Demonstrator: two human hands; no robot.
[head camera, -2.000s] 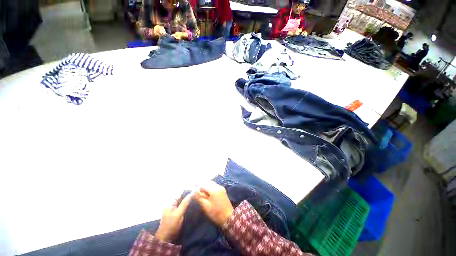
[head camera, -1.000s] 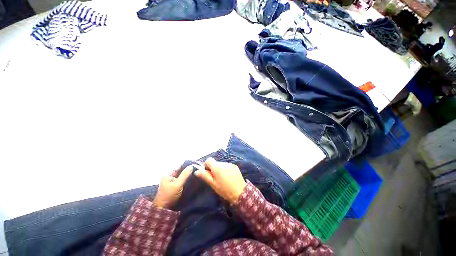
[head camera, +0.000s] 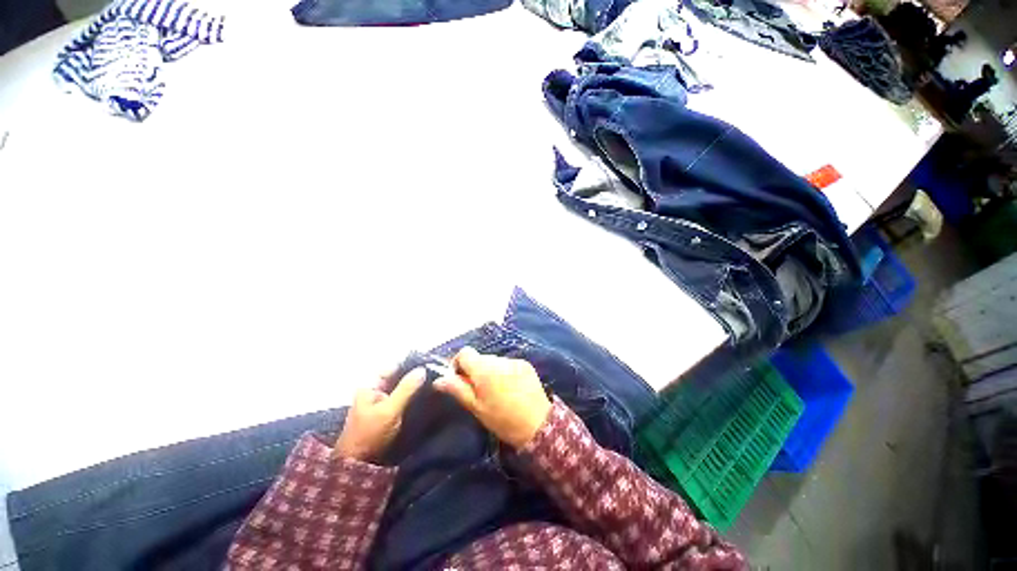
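A dark indigo denim garment (head camera: 167, 482) with pale topstitching lies along the table's near edge, under both hands and across the front of my body. My left hand (head camera: 380, 417) pinches a folded edge of it. My right hand (head camera: 497, 393) closes on the same edge just to the right, fingertips close to the left ones. A small pale or silvery bit shows between the fingertips; I cannot tell whether it is a tool or cloth. A pointed denim flap lies to the right of my right hand.
A second denim garment (head camera: 714, 167) with round buttons hangs over the table's right edge. Lighter denim lies behind it. A striped cloth (head camera: 117, 61) is far left, a red-orange strip (head camera: 823, 176) at right. Green (head camera: 730, 446) and blue (head camera: 814, 404) crates stand on the floor at right.
The view has tilted down, so the table's far side and the people there have left the picture. Both hands remain at the same garment edge, with only slight finger movement.
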